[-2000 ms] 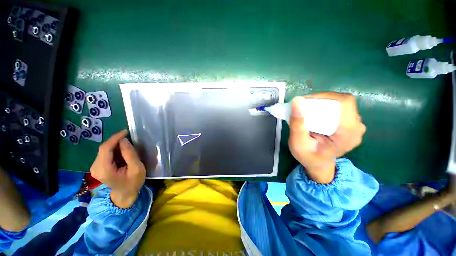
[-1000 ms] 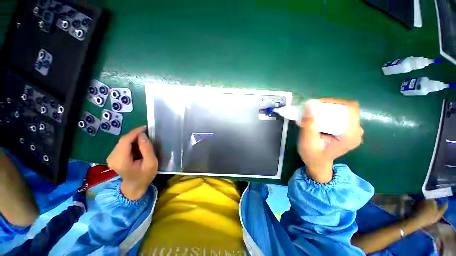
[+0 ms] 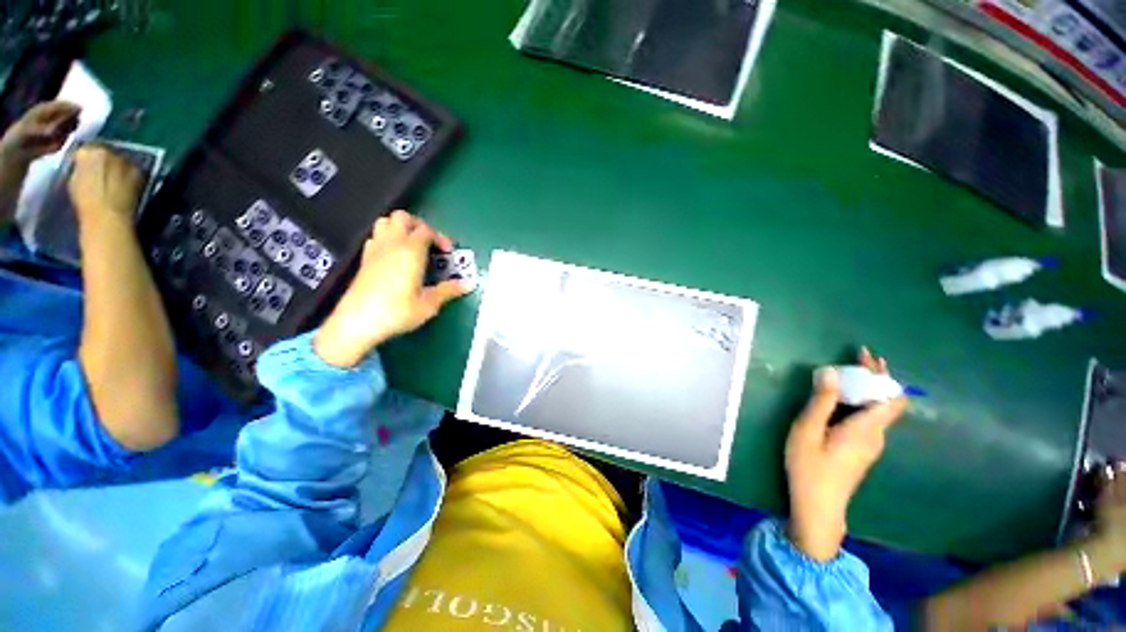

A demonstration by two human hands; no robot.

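A back panel (image 3: 617, 383) under shiny, wrinkled film lies on a white backing sheet (image 3: 477, 370) in front of me. My left hand (image 3: 398, 282) is left of the panel, with its thumb and fingers at a camera lens piece (image 3: 458, 267); whether it grips the piece or only touches it is hard to tell. My right hand (image 3: 845, 432) is right of the panel and holds a white glue bottle (image 3: 864, 384), blue tip pointing right. Other loose lens pieces near my left hand are hidden or not visible.
A black parts tray (image 3: 266, 173) with several lens pieces stands at the left. Two more glue bottles (image 3: 988, 275) lie at the right. More panels (image 3: 969, 130) lie along the far side. Other people's arms show at the left (image 3: 124, 321) and lower right (image 3: 1013, 586).
My right hand has moved the glue bottle off the panel's corner to the right and turned its tip away. My left hand has moved from the panel's edge to the lens pieces. The view has turned.
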